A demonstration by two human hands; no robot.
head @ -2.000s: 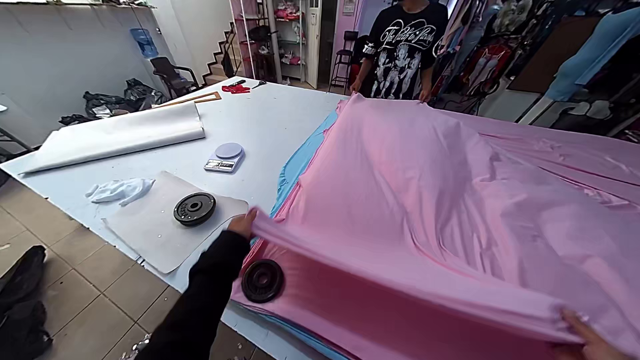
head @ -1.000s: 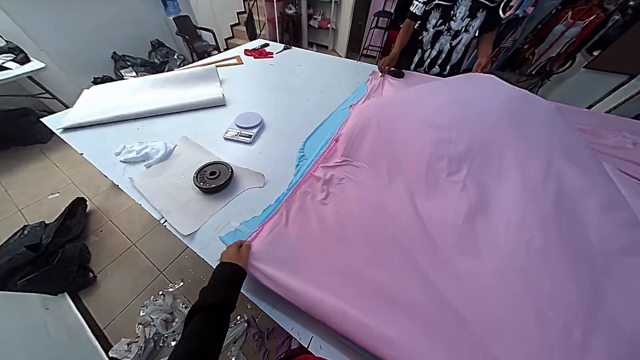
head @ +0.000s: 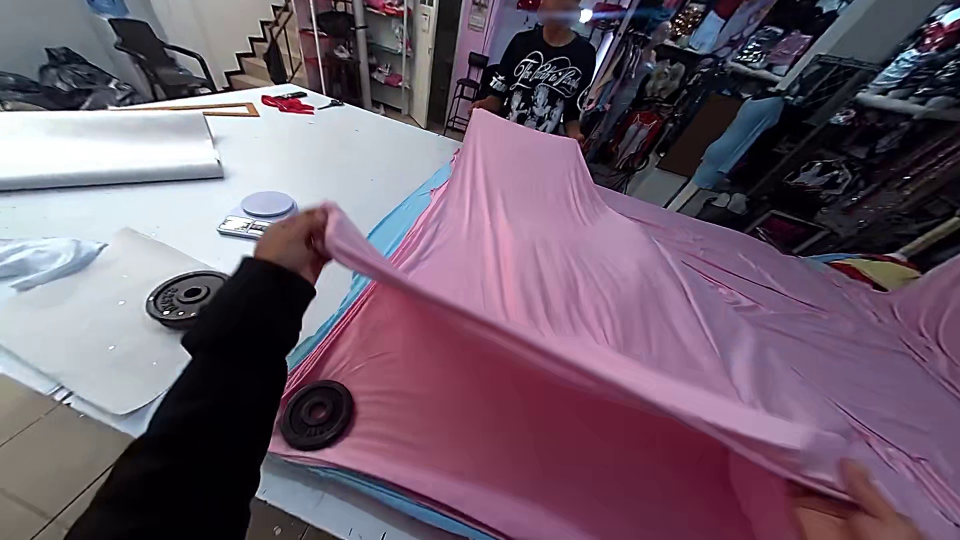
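My left hand (head: 296,244) grips a corner of the upper pink fabric (head: 525,247), raised above the table. On the right, my right hand (head: 851,499) holds the near edge of the same sheet. Beneath the lifted edge lies more pink fabric (head: 465,420) over light blue fabric (head: 397,225). A black weight plate (head: 317,414) rests on the lower pink layer near its left corner. At the far end a person (head: 541,82) in a black printed T-shirt holds the sheet's other edge up.
Left on the white table (head: 352,150) are a second weight plate (head: 187,298) on a paper pattern (head: 97,330), a digital kitchen scale (head: 262,212), a white plastic bag (head: 45,259), a roll of white material (head: 105,150) and scissors (head: 330,104). Clothes racks stand behind at right.
The near edge of the pink sheet, lying low a second ago, is now up in both hands. The weight plate beneath it, covered then, shows again. The far edge is also raised.
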